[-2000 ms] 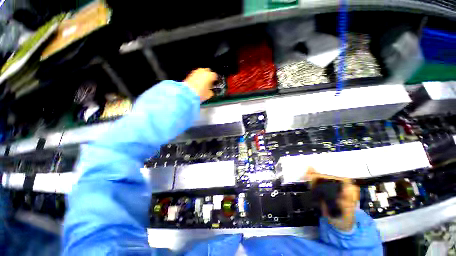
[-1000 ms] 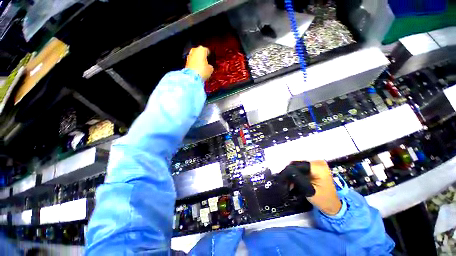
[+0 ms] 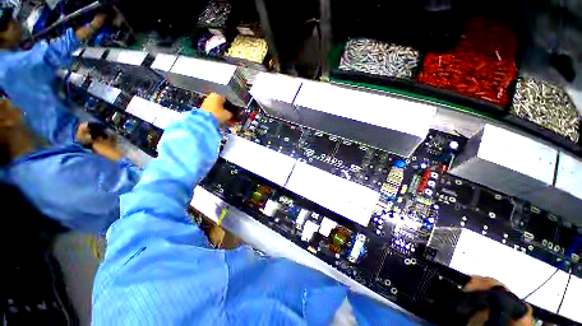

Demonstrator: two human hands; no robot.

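My left hand [image 3: 217, 108] is stretched out to the left over the black circuit boards [image 3: 332, 149], at the end of a long silver heatsink [image 3: 338, 111]. Its fingertips meet a dark patch, and I cannot tell whether they hold anything. My right hand [image 3: 494, 300] is low at the right, over the board's front part beside another heatsink [image 3: 510, 264]. Black covers its fingers, and whether it holds a part is unclear. White block components [image 3: 309, 226] and a round yellow-green toroidal inductor [image 3: 340, 239] stand near the front edge.
A pale conveyor rail [image 3: 255, 242] runs along the front. Behind the boards are bins of red components [image 3: 469, 73], silver-grey components [image 3: 380, 57] and cream-yellow components [image 3: 247, 49]. Another worker's blue sleeve [image 3: 70, 181] reaches to the line at left. A brown carton [image 3: 220, 239] shows below the rail.
The view has swung left. My left hand has left the red bin and is now over the boards farther left. My right hand appears lower and farther right in the picture.
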